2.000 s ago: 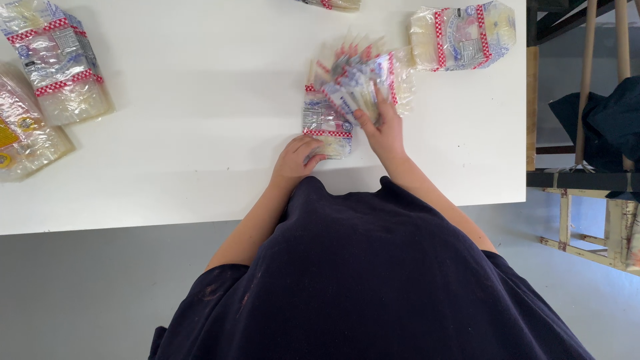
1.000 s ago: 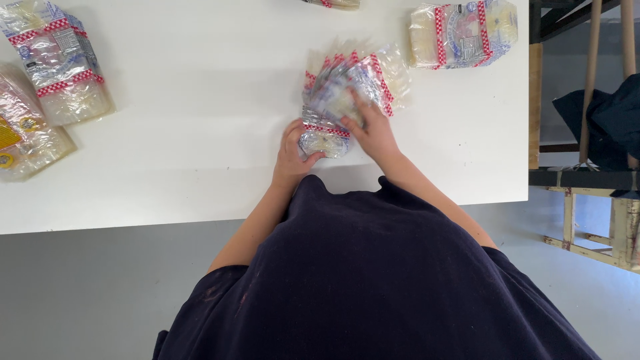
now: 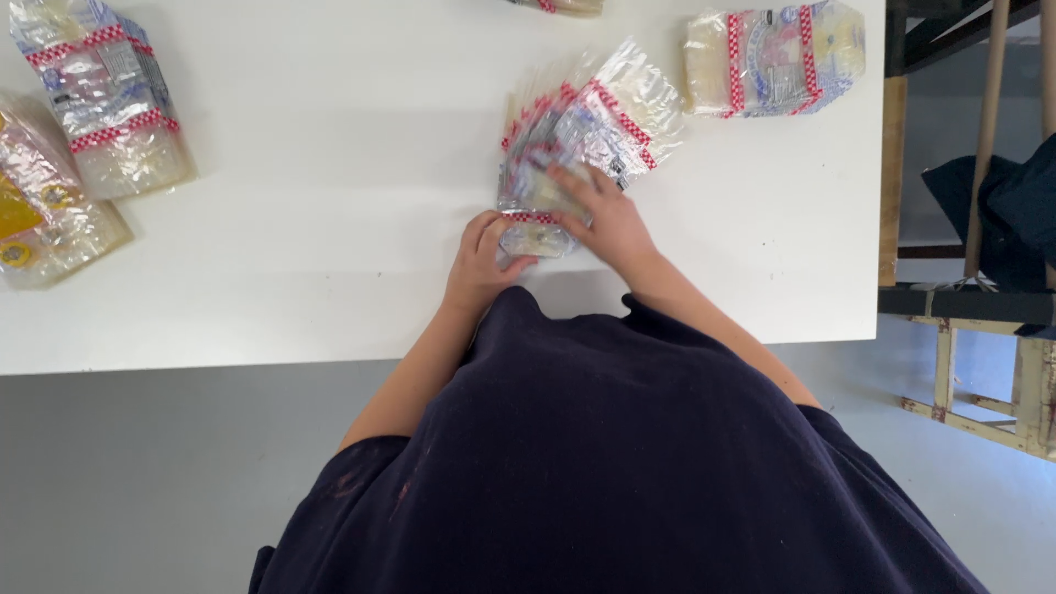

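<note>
A fanned stack of clear printed plastic bags [image 3: 610,124] with red checked bands lies on the white table in front of me. My left hand [image 3: 483,260] grips the near left corner of the stack, its thumb at the near edge. Over the stack, my right hand [image 3: 606,214] is blurred, its fingers on the upper bags; whether they pinch a bag cannot be told. The fan spreads away from me and to the right.
Another bag stack [image 3: 771,62] lies at the right of the white table [image 3: 330,206]. Two more, a red-banded stack [image 3: 115,107] and a yellow-printed stack [image 3: 49,206], sit at the left. Part of a further bundle [image 3: 569,7] shows at the top. Beyond the right edge stands a metal-framed stool [image 3: 945,371].
The fan of bags has changed shape, with its top bags now spread further right. My right hand has moved across the stack, while my left hand stays at its near left corner.
</note>
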